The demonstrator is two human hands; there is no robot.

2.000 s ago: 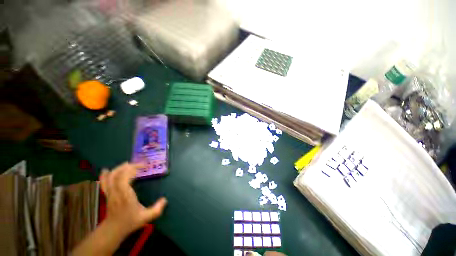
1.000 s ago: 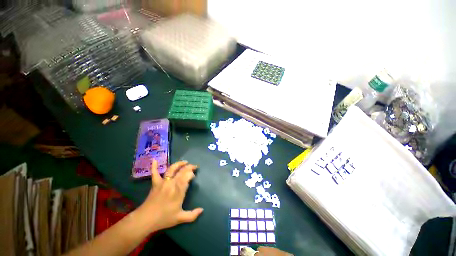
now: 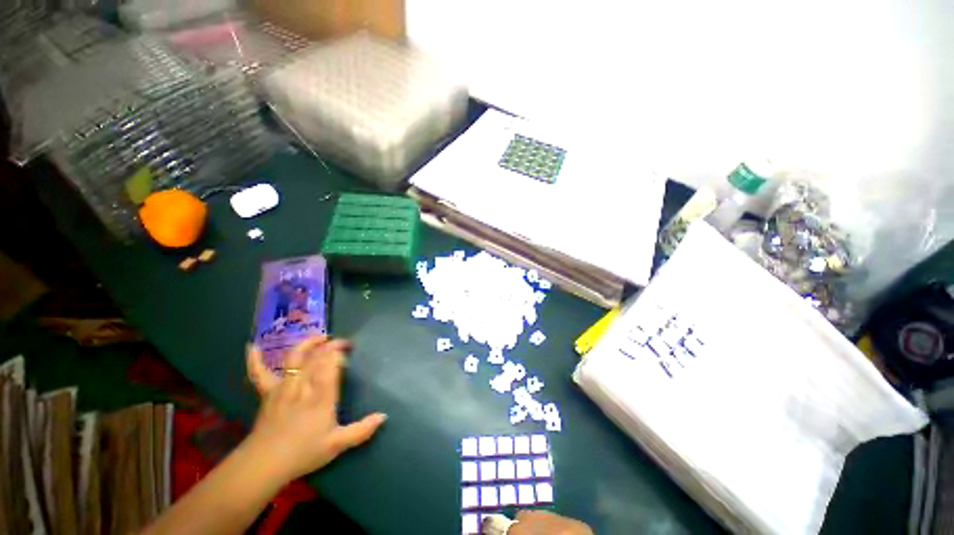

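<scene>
My left hand (image 3: 303, 413) is spread, fingertips on or just over the lower end of a lit purple smartphone (image 3: 292, 303); it grips nothing. My right hand (image 3: 539, 522) is mostly cut off by the bottom edge; its white-wrapped fingertip is at the lowest row of the gridded board panel (image 3: 506, 470), and whether it holds a piece cannot be told. A loose pile of small white square pieces (image 3: 479, 298) lies above the panel, with several scattered between.
Green stacked block (image 3: 372, 232) stands above the phone. Board stack (image 3: 544, 209) is at the back, white packet (image 3: 732, 387) at right, yellow strip (image 3: 596, 331) beside it. Orange fruit (image 3: 174, 217), white case (image 3: 254, 200) and clear trays (image 3: 136, 115) are at left. Cardboard-edged sheets (image 3: 89, 455) stand lower left.
My left hand moved from left of the phone's lower end to over and beside it. The phone screen picture changed. The whole view shifted slightly. My right hand stays at the panel's bottom.
</scene>
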